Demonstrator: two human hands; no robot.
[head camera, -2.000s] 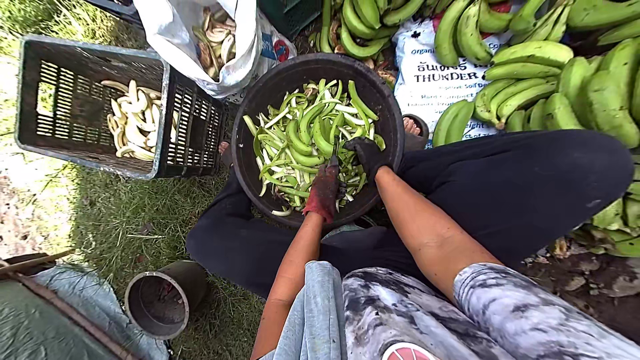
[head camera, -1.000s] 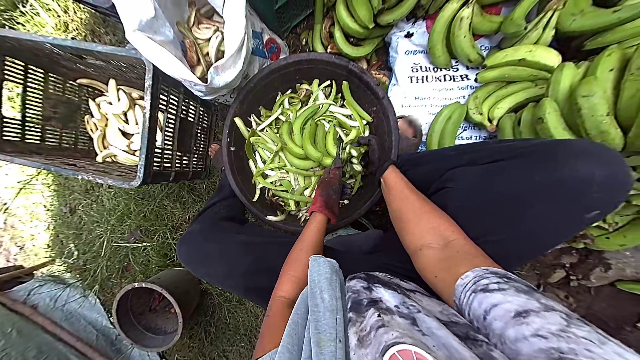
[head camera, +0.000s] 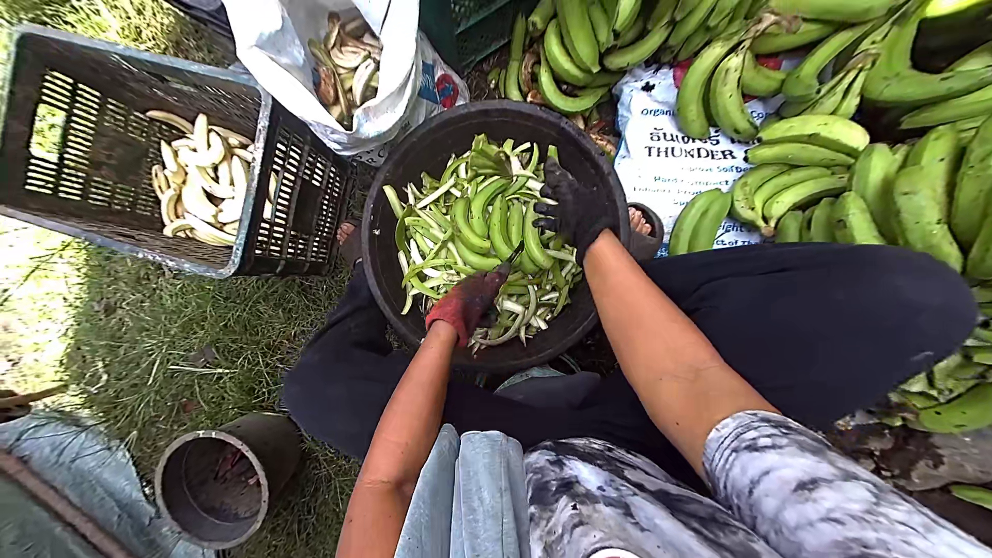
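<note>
A round black plastic tub (head camera: 380, 271) stands between the person's legs, filled with green banana peels (head camera: 434, 271). On the peels lies a bunch of green bananas (head camera: 496, 225). My left hand (head camera: 469, 301), in a red and dark glove, grips a small knife (head camera: 514, 254) whose dark blade points up to the right at the bunch's lower edge. My right hand (head camera: 572, 203), in a black glove, is at the tub's right side, fingers spread beside the right end of the bunch; nothing shows in it, and whether its fingertips touch the bananas is unclear.
Peeled bananas (head camera: 203, 178) lie in a black plastic crate (head camera: 260, 155) at the left. A white sack (head camera: 395, 85) of peeled bananas adjoins the tub's upper left. Green banana bunches (head camera: 922, 194) and a printed sack (head camera: 651, 132) lie at the right. A hollow cylinder (head camera: 267, 449) stands lower left.
My right hand has moved up and right from beside my left hand, and its fingers have spread. The knife remains in my left hand.
</note>
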